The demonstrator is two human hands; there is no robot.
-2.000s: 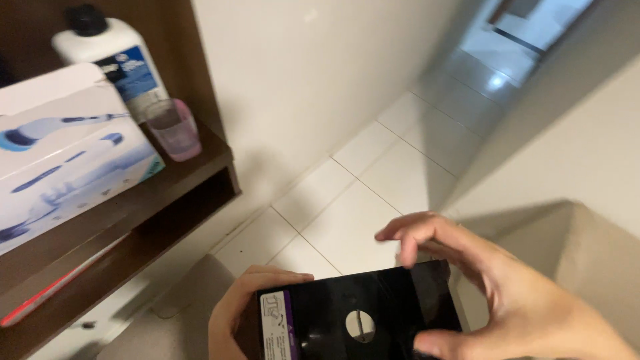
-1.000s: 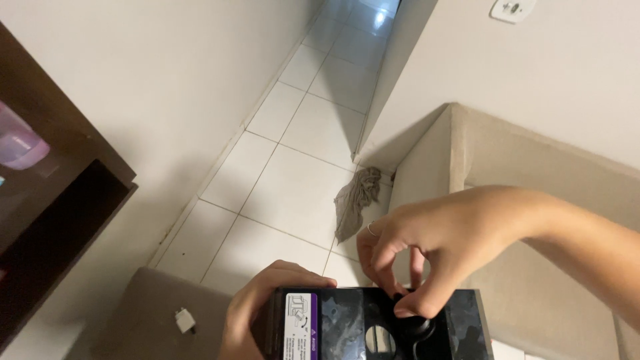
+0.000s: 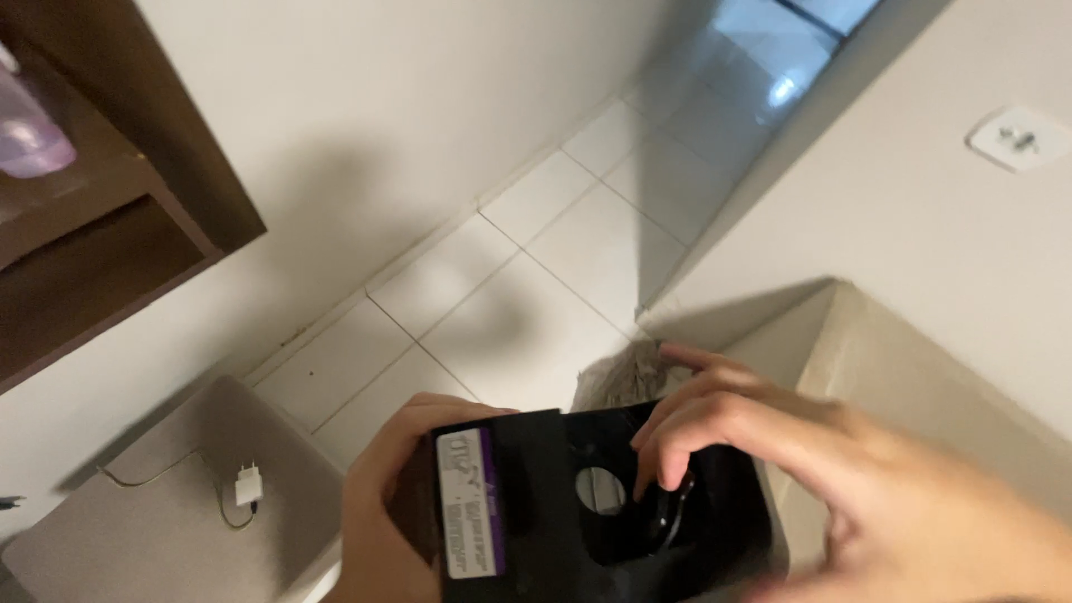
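A glossy black plastic box-shaped device (image 3: 536,502) with a round window and a white and purple label bearing writing (image 3: 471,502) is at the bottom centre. My left hand (image 3: 389,494) grips its left side, fingers on the far edge and part of the palm out of frame. My right hand (image 3: 779,452) reaches over its right half, with bent fingertips at a dark, shiny curved part (image 3: 666,515) in a recess. Whether those fingers grip the part cannot be told; the thumb is low and blurred at the bottom edge.
A dark wooden shelf (image 3: 180,188) holds a pinkish cup (image 3: 33,138) at the upper left. On a grey-beige padded surface (image 3: 159,519) lies a white plug adapter with a cable (image 3: 248,486). A crumpled cloth (image 3: 615,381) is on the tiled floor, beside a beige sofa (image 3: 946,394). A wall socket (image 3: 1015,138) is at right.
My right hand has come onto the device's recess since two seconds ago. From one second ago its pinching fingers have spread somewhat. My left hand stays on the left side. The view has turned.
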